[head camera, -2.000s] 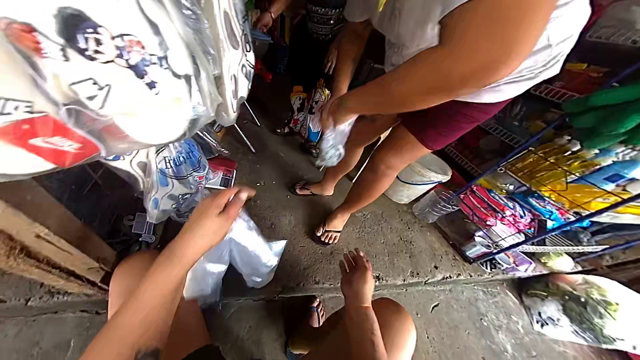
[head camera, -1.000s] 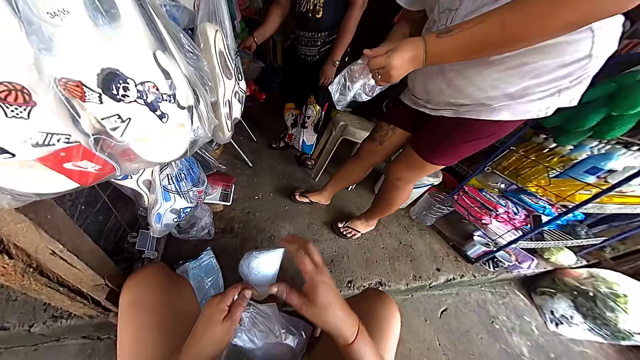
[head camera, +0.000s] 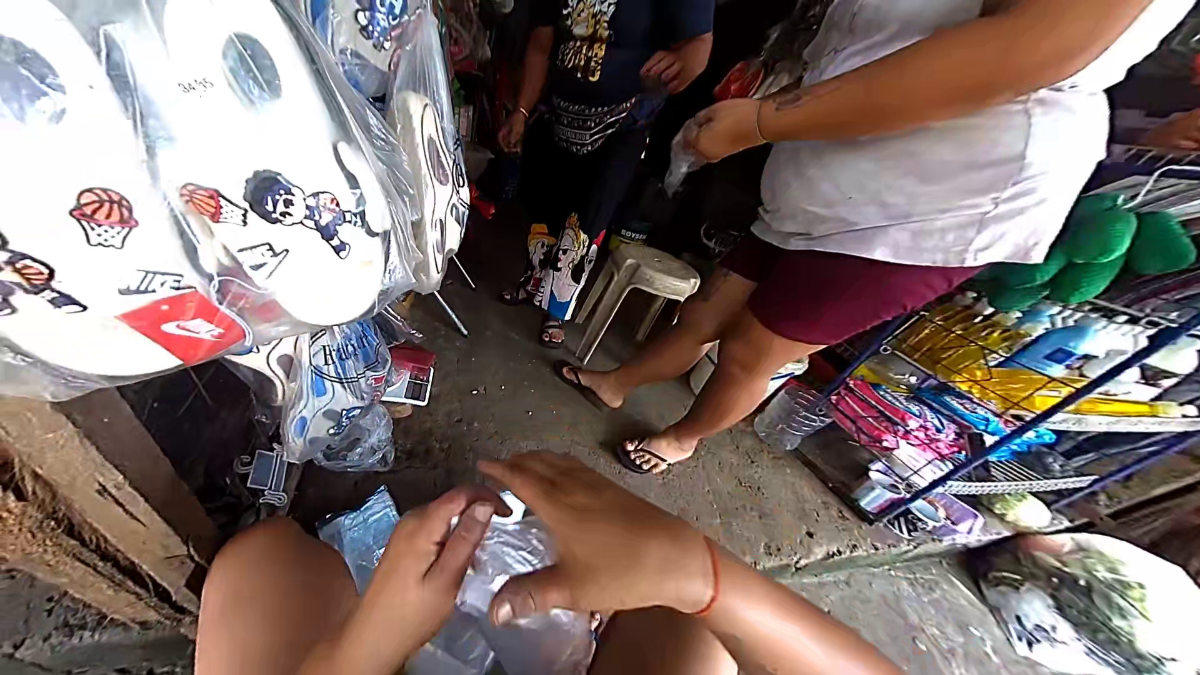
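Note:
My left hand (head camera: 436, 553) pinches the edge of a clear plastic bag (head camera: 544, 637) between thumb and fingers, above my lap. Over the bag's right side is my right hand (head camera: 600, 544), its thumb spread from the fingers and a thin red band at the wrist; whether it touches the plastic cannot be told. A small white piece shows between the two hands. Beside my left hand lies a folded pale blue plastic packet (head camera: 361, 534), partly hidden by my arm and knee.
Bagged white slippers (head camera: 234, 178) hang at upper left over a wooden post (head camera: 94, 497). One person in a white shirt (head camera: 919, 178) holds crumpled plastic; another stands behind a plastic stool (head camera: 647, 272). A wire rack (head camera: 994, 403) with goods and a bag of leafy vegetables (head camera: 1078, 600) are at right.
My hands were apart two seconds ago, and are now close together at the clear bag. The person in white has lowered the plastic since one second ago. The other person has raised one hand.

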